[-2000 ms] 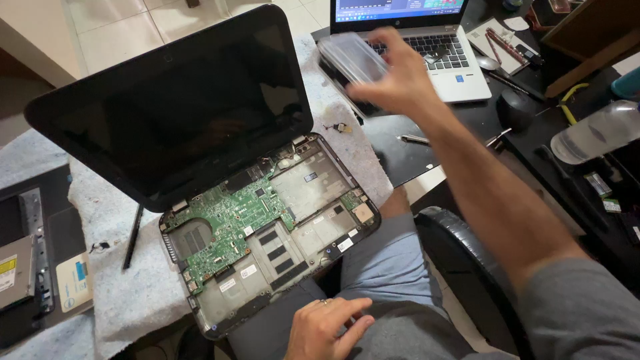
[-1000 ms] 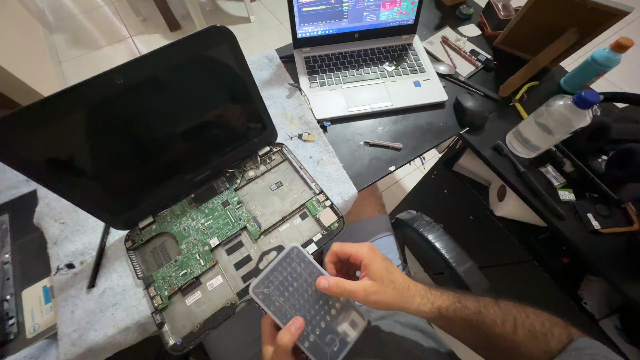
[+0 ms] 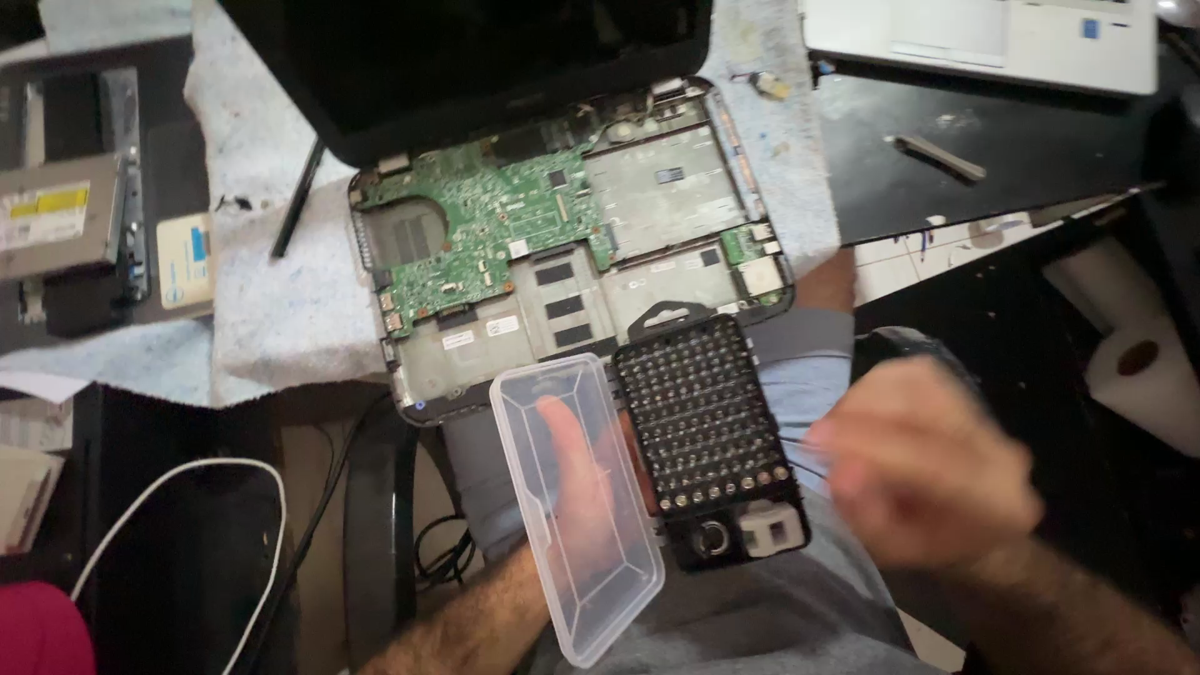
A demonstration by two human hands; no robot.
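Observation:
A black screwdriver bit case (image 3: pixel 703 412) lies opened above my lap, its rows of small bits showing. Its clear plastic lid (image 3: pixel 577 506) is swung out to the left. My left hand (image 3: pixel 581 469) is under the case and shows through the lid, the thumb extended. To the right of the case is my right hand (image 3: pixel 928 459), blurred, fingers curled; whether it holds anything is unclear. Beyond the case lies a disassembled laptop base with a green motherboard (image 3: pixel 497 220) exposed, its dark screen (image 3: pixel 506 66) raised behind it.
A grey cloth (image 3: pixel 272 328) lies under the laptop. An optical drive (image 3: pixel 61 216) and laptop parts are at the left. At the right, a utility knife (image 3: pixel 937 157) rests on the black table (image 3: pixel 1022 202), near a silver laptop (image 3: pixel 984 42). A white cable (image 3: pixel 281 506) loops at lower left.
Two seconds ago my right hand held the case near the silver laptop; one second ago both hands held it closed over my lap. Now its lid is open and my right hand is off it.

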